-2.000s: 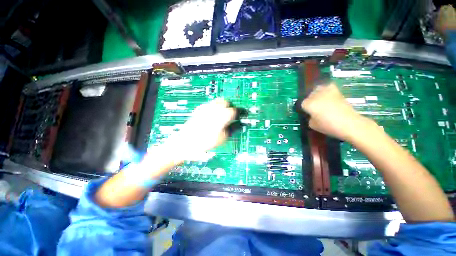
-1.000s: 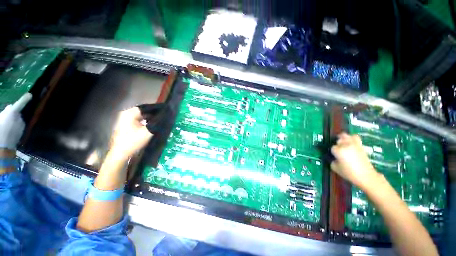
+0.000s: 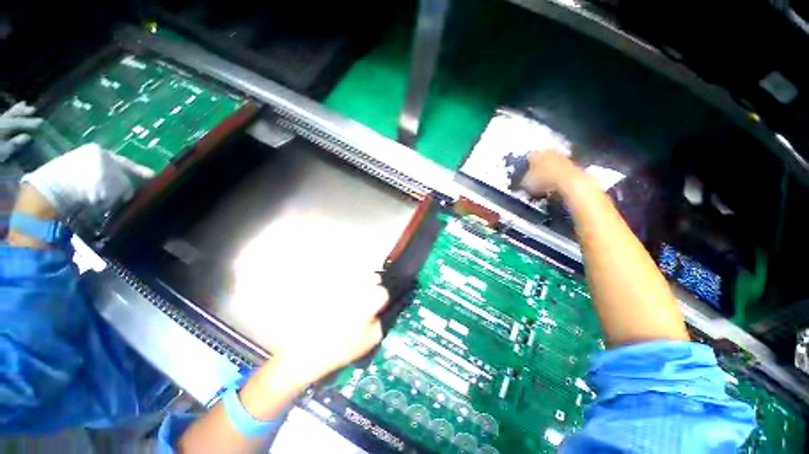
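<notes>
My right hand [image 3: 547, 174] is over the bin of small white pieces [image 3: 499, 144], fingertips down at its dark patch. Whether it grips a piece cannot be told. My left hand [image 3: 341, 328], blurred and overexposed, is at the left edge of the green circuit board [image 3: 483, 310], near the reddish-brown crossbar [image 3: 410, 232]. Its fingertips and any held part cannot be made out. A light-blue band is on my left wrist. The board lies in a black carrier with white print on its near edge.
A shiny metal plate [image 3: 302, 230] shows left of the board. Another green board [image 3: 142, 111] lies at the far left, with a neighbour's white-gloved hand [image 3: 84, 182] at its crossbar. A bin of small blue components [image 3: 692, 273] stands right. A metal post [image 3: 421, 71] rises behind the rail.
The view has swung left. My right hand has moved from the crossbar between the boards to the white-piece bin. My left hand remains near the board's left side.
</notes>
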